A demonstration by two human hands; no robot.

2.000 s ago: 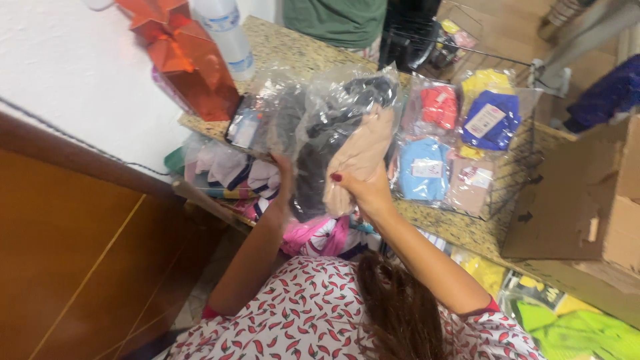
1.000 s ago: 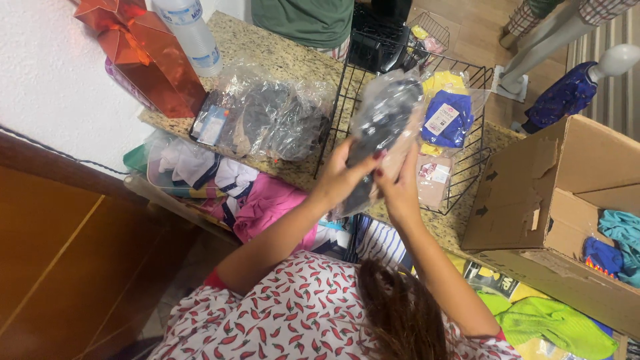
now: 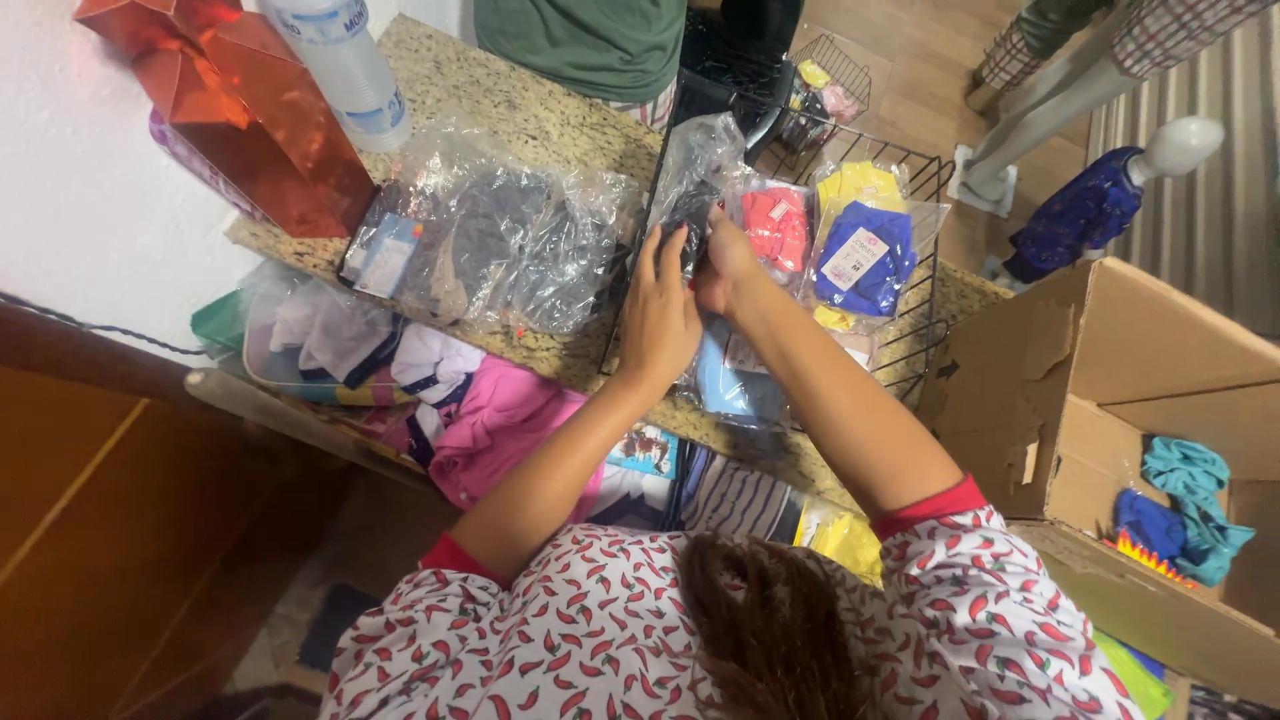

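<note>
My left hand (image 3: 660,310) and my right hand (image 3: 730,262) are both on a clear plastic packet of dark folded clothing (image 3: 697,170), at the left side of a black wire basket (image 3: 935,215). Inside the basket are bagged garments: a red one (image 3: 777,225), a blue one (image 3: 868,258) with a white tag, a yellow one (image 3: 858,188) and a light blue one (image 3: 738,375). Left of the basket, several bagged dark garments (image 3: 500,235) lie on the granite counter (image 3: 440,75). The fingertips of both hands are partly hidden.
An orange-red gift bag (image 3: 255,120) and a plastic bottle (image 3: 355,80) stand at the counter's back left. Folded clothes (image 3: 500,425) fill a shelf below. An open cardboard box (image 3: 1010,400) with clothing is at right. A person in a green shirt (image 3: 585,45) is beyond the counter, near mannequins (image 3: 1085,200).
The dark packet has moved from in front of the basket into its left side, with both hands on it. Two seconds ago I held dark and beige packets farther left.
</note>
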